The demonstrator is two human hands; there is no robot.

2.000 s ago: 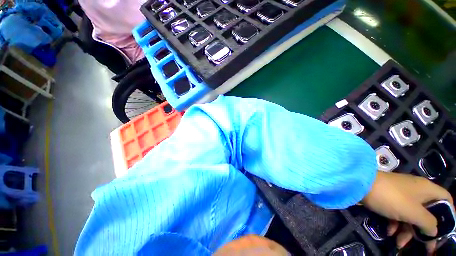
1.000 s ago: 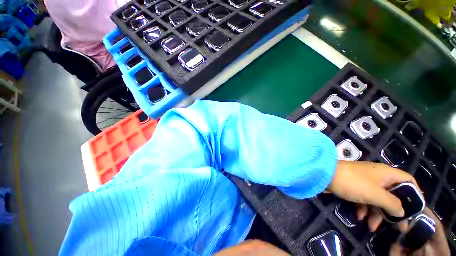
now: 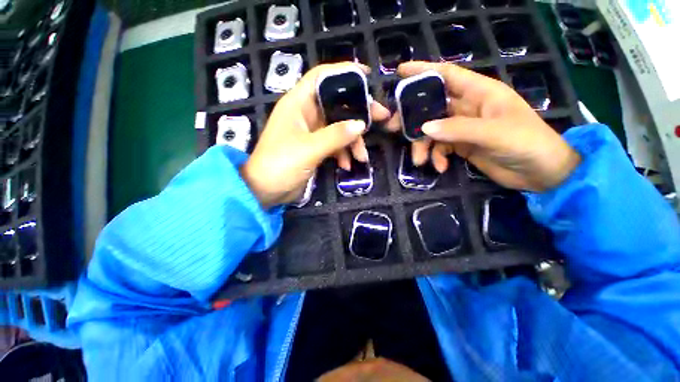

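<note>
My left hand (image 3: 294, 142) holds a strapless smartwatch (image 3: 344, 95), screen up, with the thumb on its lower edge. My right hand (image 3: 496, 127) holds a second smartwatch (image 3: 421, 106) the same way, thumb at its lower screen. Both screens are mostly black with small faint marks I cannot read. The watches are side by side, apart, above the black foam tray (image 3: 320, 280). In the tray's left columns several units lie back up, such as one silver back with a dark round sensor (image 3: 233, 80). Other pockets hold units with black screens up, such as one near the front (image 3: 370, 236).
A stacked black foam tray of units (image 3: 56, 134) stands at the left, with a blue tray (image 3: 56, 312) under it. Green mat (image 3: 149, 142) shows between the trays. An off-white box (image 3: 634, 37) is at the upper right, with loose dark units (image 3: 589, 46) beside it.
The view has swung right and down, so both hands and the tray are now central. The two watches, earlier close together at the lower right, are now held apart, side by side.
</note>
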